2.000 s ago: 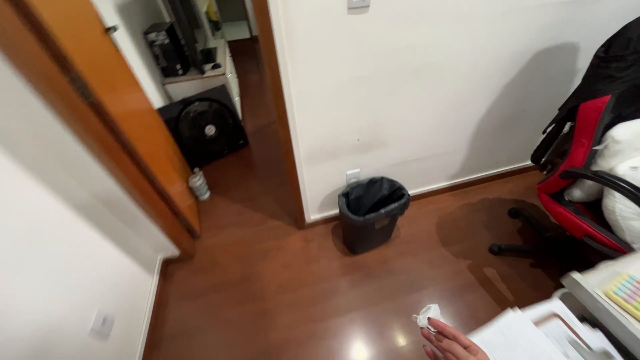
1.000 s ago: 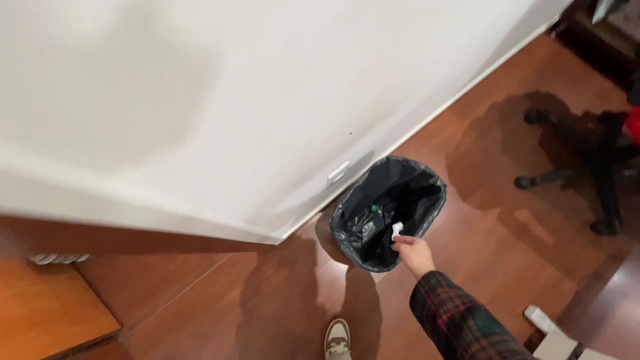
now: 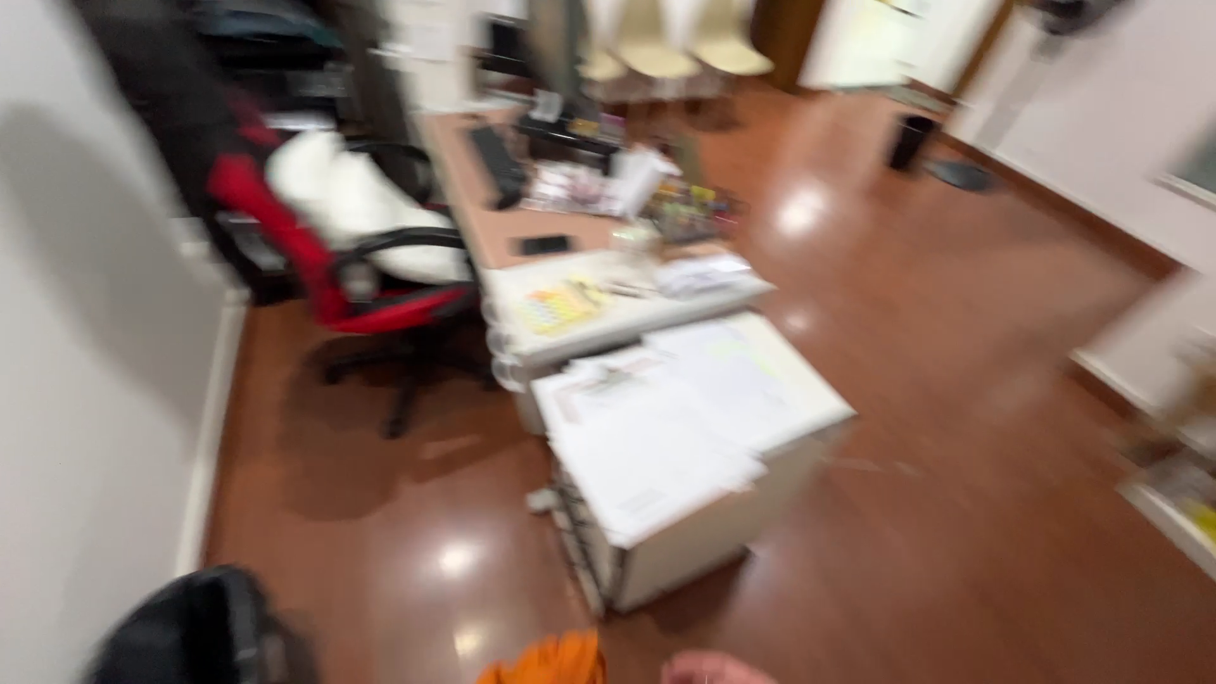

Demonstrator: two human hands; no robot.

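At the bottom edge, only a blurred part of my right hand (image 3: 714, 669) shows; its fingertips are cut off, so whether it holds anything is hidden. Just left of it is something orange and fabric-like (image 3: 546, 657), also cut by the frame edge; contact with the hand cannot be made out. My left hand is out of view. The black-lined waste bin (image 3: 190, 632) stands in the lower left corner, apart from my right hand.
Ahead stands a low cabinet (image 3: 689, 560) topped with loose paper sheets (image 3: 655, 446). Behind it, a desk (image 3: 503, 233) holds a keyboard (image 3: 496, 161), a dark phone-like object (image 3: 544, 245) and papers. A red and black wheeled chair (image 3: 323, 275) is at left. White chairs (image 3: 655, 43) stand farther back.
My right hand was over the bin with a small crumpled white piece; now it is away from the bin and that piece is not visible. The view has swung strongly toward the desk.
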